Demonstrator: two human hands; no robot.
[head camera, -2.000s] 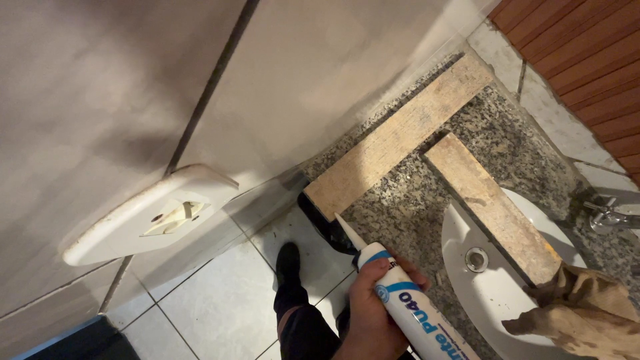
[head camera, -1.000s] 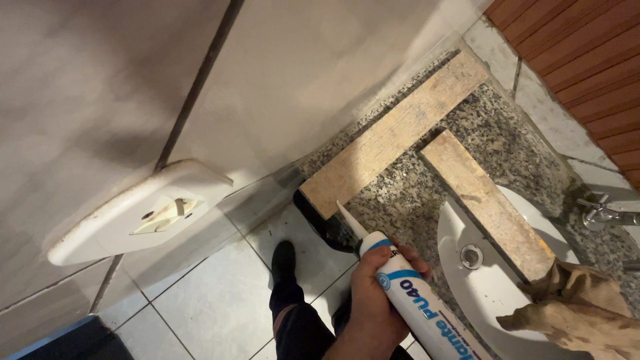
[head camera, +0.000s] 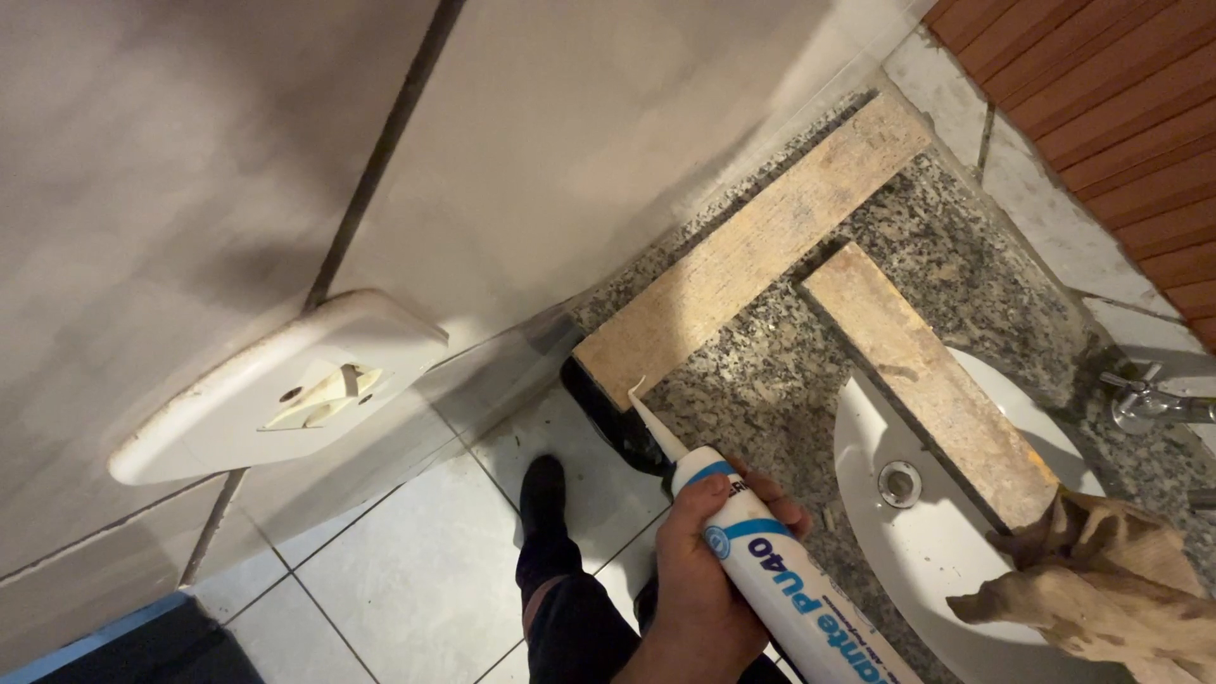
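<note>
My left hand (head camera: 708, 560) is wrapped around a white and blue PU40 sealant cartridge (head camera: 788, 589), thumb on top and fingertips showing at its right side. The tapered nozzle (head camera: 660, 427) points up and left. A thin pale curl (head camera: 636, 384) shows at its tip, over the near end of a long beige stone-like strip (head camera: 750, 237). That strip lies on a speckled granite countertop (head camera: 769, 380), near the wall. A second, shorter strip (head camera: 931, 380) reaches across part of a white sink basin (head camera: 883, 551). My right hand is not in view.
Brown crumpled gloves or cloth (head camera: 1092, 579) lie by the shorter strip's lower end. A metal tap (head camera: 1145, 404) stands at the right. A glossy black object (head camera: 608, 418) is at the counter's corner. A white wall fixture (head camera: 285, 389) juts out at the left, above a tiled floor (head camera: 389, 551).
A small curl has appeared at the nozzle tip, where the earlier frames show a plain point. My left hand keeps hold of the cartridge. The strips stay on the counter.
</note>
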